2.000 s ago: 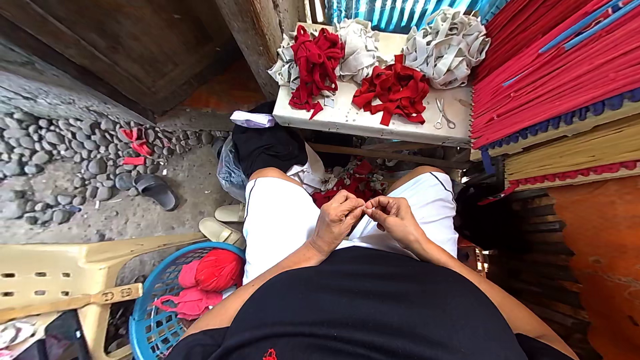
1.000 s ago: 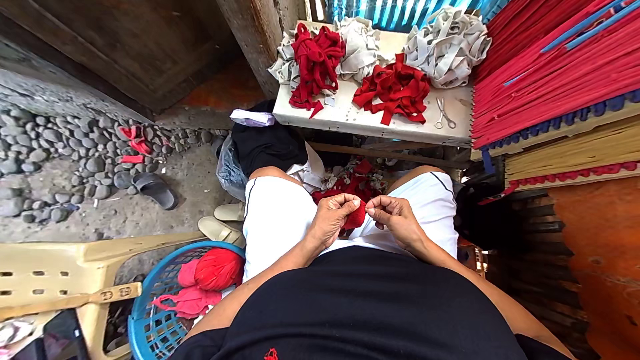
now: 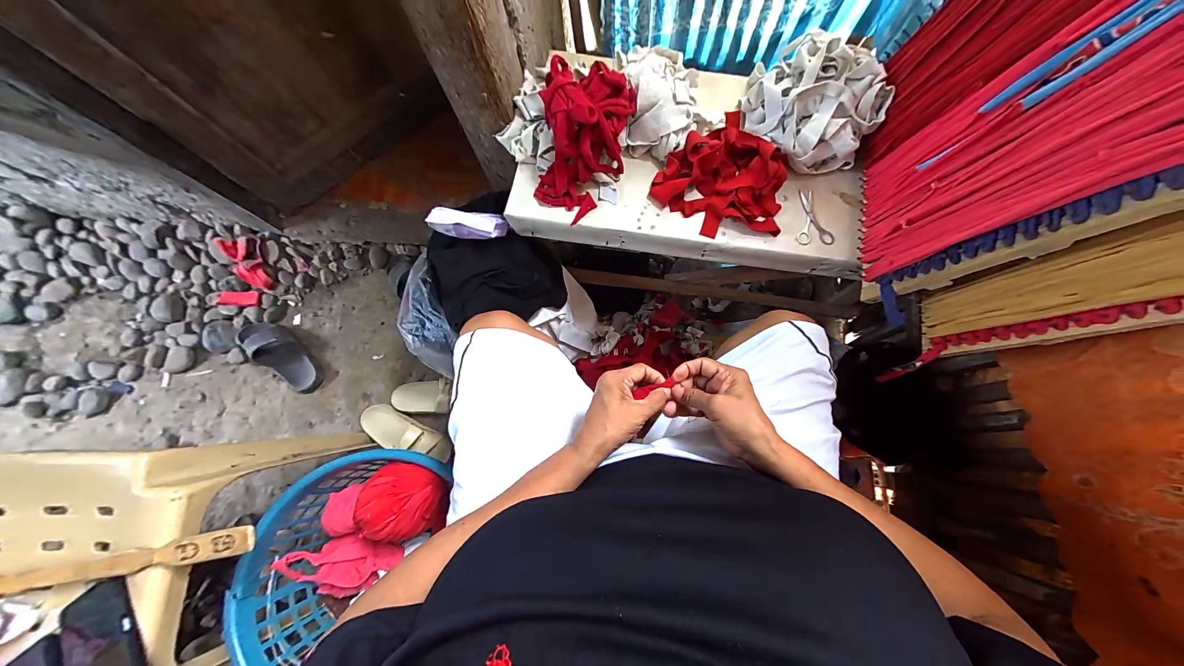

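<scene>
A small piece of red cloth [image 3: 653,389] is pinched between my left hand [image 3: 627,404] and my right hand [image 3: 718,398], whose fingertips meet over my lap. Most of the piece is hidden by my fingers. On the white bench beyond my knees lie a pile of red cloth strips [image 3: 724,174], another red bundle [image 3: 585,125] and bundles of off-white strips [image 3: 819,102]. A pair of scissors [image 3: 814,219] rests at the bench's right end. Red and white scraps [image 3: 652,347] lie below, between my knees.
A blue plastic basket [image 3: 242,592] with red and pink cloth stands at my left, beside a cream plastic chair [image 3: 166,499]. Stretched red strips [image 3: 1017,139] fill the upper right. Sandals [image 3: 402,430] and a dark slipper [image 3: 280,356] are on the ground.
Red cloth, not visible between my fingers two seconds ago, showed raised there one second ago and now shows as a smaller, lower bit. Both hands have stayed close together over my lap.
</scene>
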